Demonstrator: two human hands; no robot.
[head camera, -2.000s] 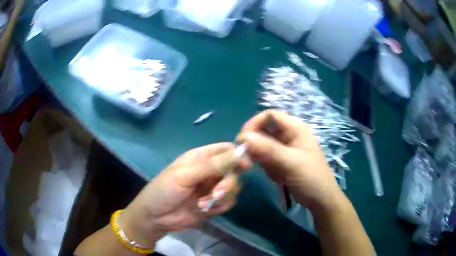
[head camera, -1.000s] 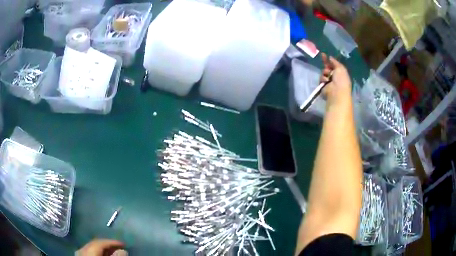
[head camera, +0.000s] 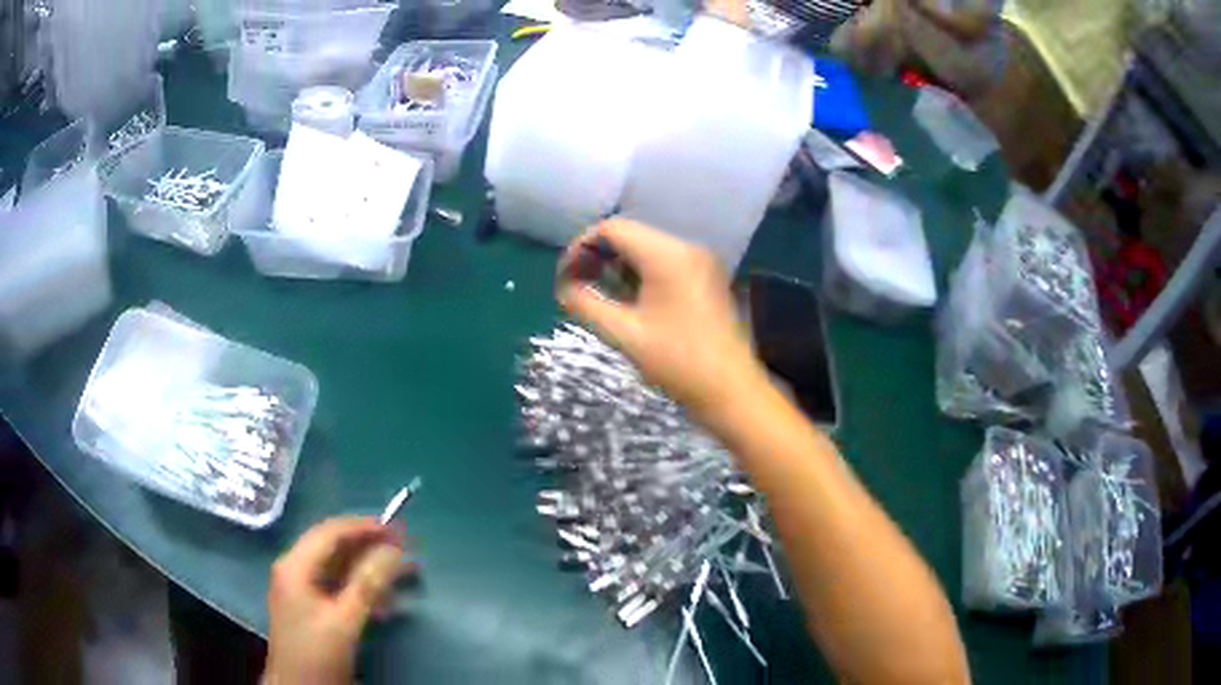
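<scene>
My right hand (head camera: 649, 301) is over the far end of the loose rod pile (head camera: 616, 468), fingers curled; a dark blurred shape shows between them, too unclear to name. My left hand (head camera: 335, 589) is low at the left, thumb and fingers curled close together; whether they hold anything is too blurred to tell. A short silver loose part (head camera: 399, 501) lies on the green bench just beyond the left fingertips. A clear parts tray (head camera: 301, 442) with rods inside stands above and left of my left hand.
Frosted boxes (head camera: 576, 134) stand at the back. Small bins hold parts (head camera: 188, 194) and white paper (head camera: 335, 194). A smartphone (head camera: 793, 348) lies right of the pile, partly behind my right arm. Clear containers of rods (head camera: 1018, 535) stand at the far right.
My right hand has come back left from the far right to the pile; the slim dark-and-pale tool seen in it no longer shows clearly. My left hand shows more fully. The view has shifted.
</scene>
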